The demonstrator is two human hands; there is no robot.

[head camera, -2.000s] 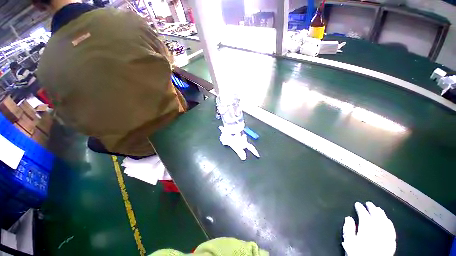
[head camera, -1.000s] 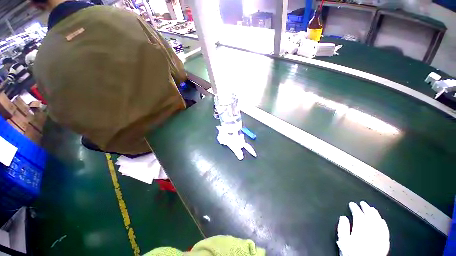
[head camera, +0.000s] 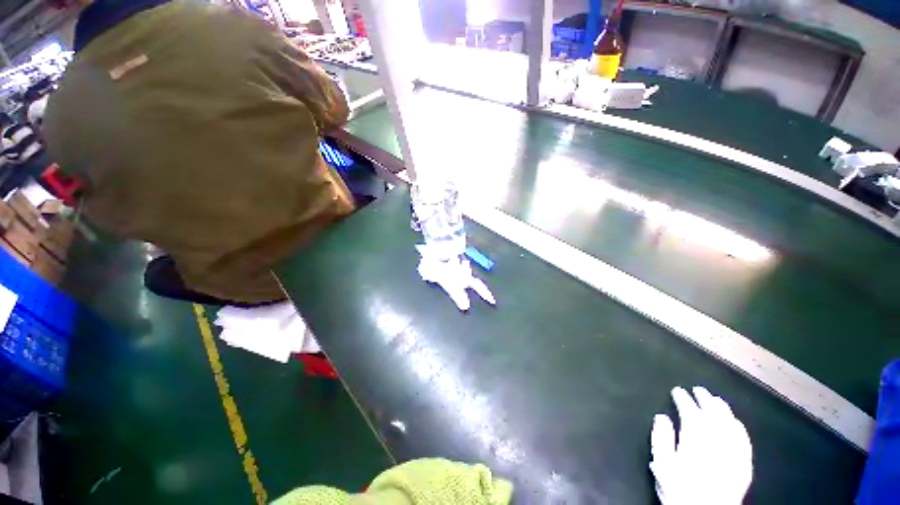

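Observation:
My right hand (head camera: 703,449), in a white glove, rests on the dark green bench (head camera: 562,395) at the lower right, fingers a little apart, with nothing seen in it. A light green knitted sleeve (head camera: 434,483) shows at the bottom edge; my left hand itself is not seen. A spare white glove (head camera: 456,276) lies flat on the bench. A clear bottle (head camera: 437,212) stands just behind it, and a short blue stick (head camera: 480,258) lies beside it.
A white metal rail (head camera: 632,296) divides the bench from the glossy green conveyor belt (head camera: 632,202). A person in a brown jacket (head camera: 197,148) is at the left bench end. A blue bin edge (head camera: 883,444) shows at right. Blue crates (head camera: 35,335) stand far left. A yellow-labelled bottle (head camera: 606,61) stands beyond the belt.
The view has shifted slightly, so the bench things sit further left and more of the blue bin shows at right. My right hand keeps nearly the same pose on the bench.

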